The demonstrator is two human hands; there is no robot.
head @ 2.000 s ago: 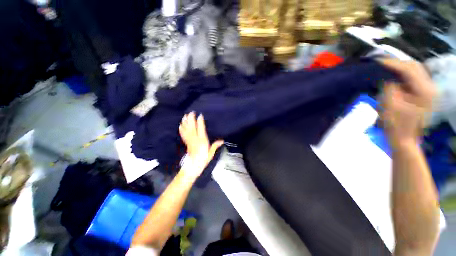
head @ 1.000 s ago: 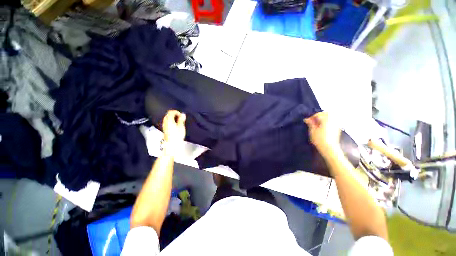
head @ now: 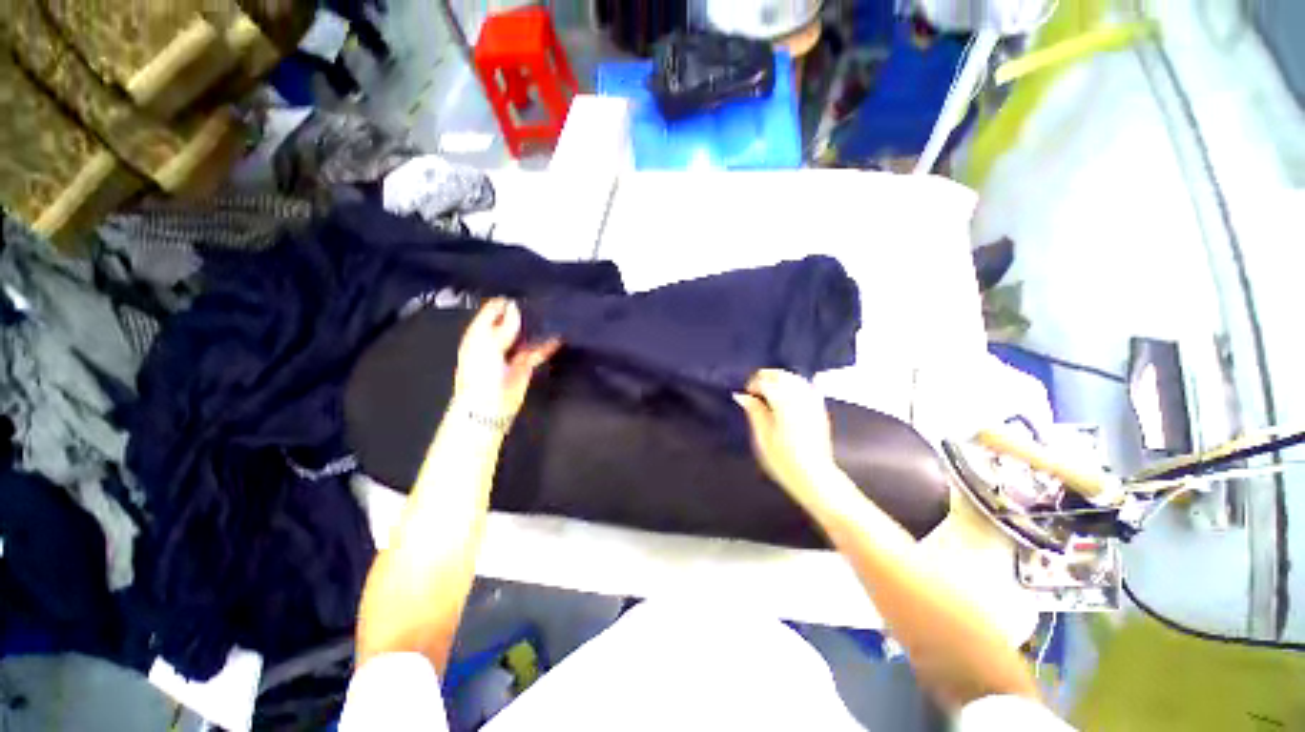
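Note:
A dark navy garment lies along the far side of the padded black pressing board and over the white table beyond it. My left hand holds the garment's near edge toward the board's left part. My right hand pinches the same edge further right. The near half of the board is bare. The steam iron is parked on its metal stand at the right end.
A navy cloth heap lies at the left beside grey patterned cloth. The white table spans beyond the board. A blue bin, a red stool and brown-yellow bundles stand further off. Cables run right from the iron.
The garment has moved off the board's near side to its far side, uncovering the black surface. My right hand has moved left, closer to my left hand. The view has shifted.

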